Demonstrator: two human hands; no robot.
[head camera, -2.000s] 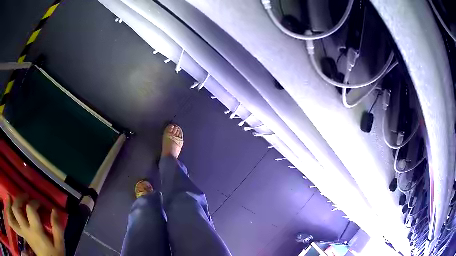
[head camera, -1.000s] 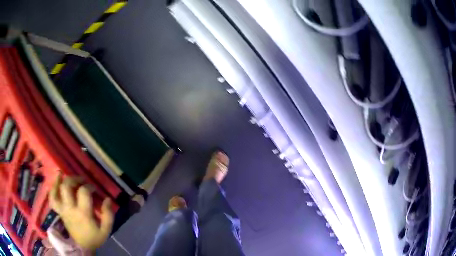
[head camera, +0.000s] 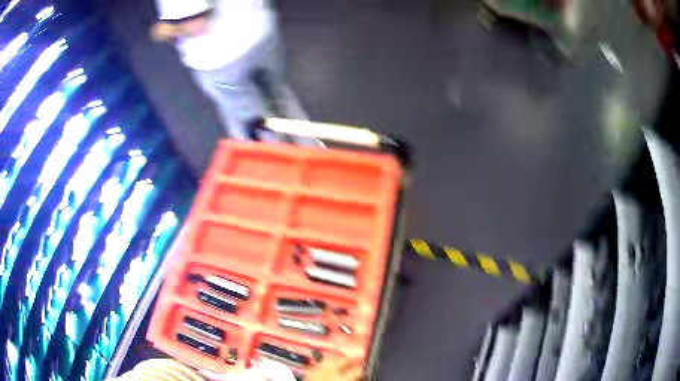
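Note:
A red-orange compartment tray (head camera: 283, 210) lies on a cart in the middle of the view. Dark and silver finger-sized devices (head camera: 332, 266) lie in its lower pockets, with small black bits beside some. Its upper pockets hold no devices. A blurred hand (head camera: 335, 367) is at the tray's near right corner, cut off by the bottom edge; I cannot tell which hand it is or whether it grips. A pale sleeve-like shape (head camera: 160, 370) and a blurred white patch show at the bottom, left of that hand.
A cart push handle (head camera: 324, 131) is beyond the tray. A person in pale clothing (head camera: 242, 56) stands past it at the upper left. A blue-green glowing rack (head camera: 82, 201) is on the left, white rack shelves (head camera: 626, 275) on the right. Yellow-black floor tape (head camera: 471, 260) runs right of the cart.
The view has swung from the floor and my feet to the tray, now central. A person and the glowing rack have come into view. The white shelves have shifted lower right.

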